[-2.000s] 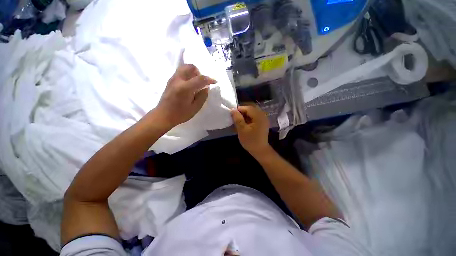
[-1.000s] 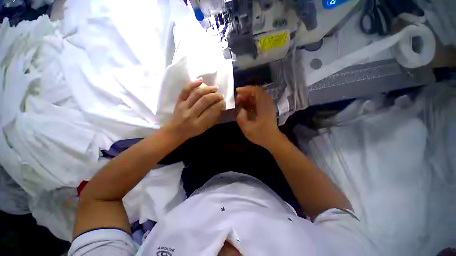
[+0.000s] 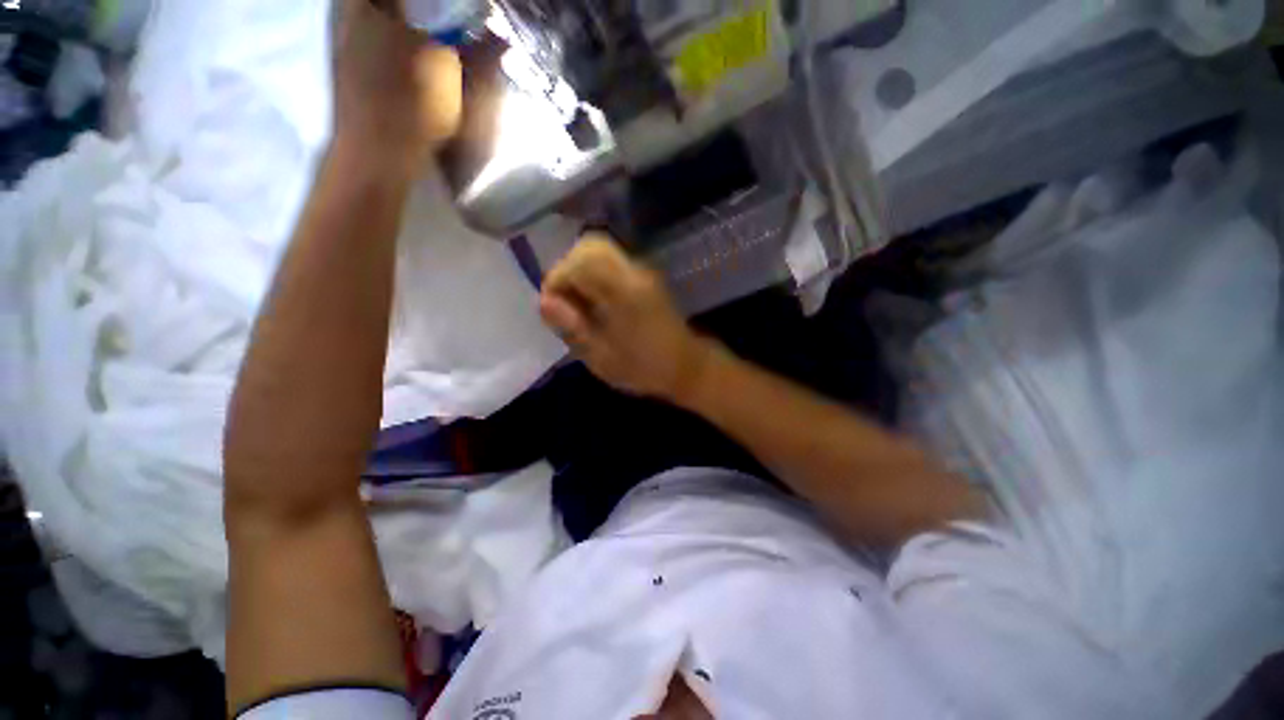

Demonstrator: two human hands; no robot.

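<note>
The white garment pile [image 3: 127, 366] lies in a crumpled heap at the left, beside the sewing machine [image 3: 634, 71]. The shiny machine bed [image 3: 528, 155] shows bare under bright light. My left hand [image 3: 387, 78] is stretched to the upper left of the needle area, blurred and partly cut off by the top edge; what it holds cannot be told. My right hand [image 3: 606, 310] is just below the machine bed with its fingers curled in; whether anything is in it cannot be told.
The white tape roll [image 3: 1214, 17] is at the top right edge, its tail running left along the grey table edge [image 3: 986, 176]. White hanging pieces [image 3: 1084, 422] drape below the table at the right. A white piece and dark cloth [image 3: 423, 450] lie left of my lap.
My left hand has moved up and away from the table's front edge. My right hand has moved left and its fingers have curled. The white panel no longer covers the machine bed. The view has shifted.
</note>
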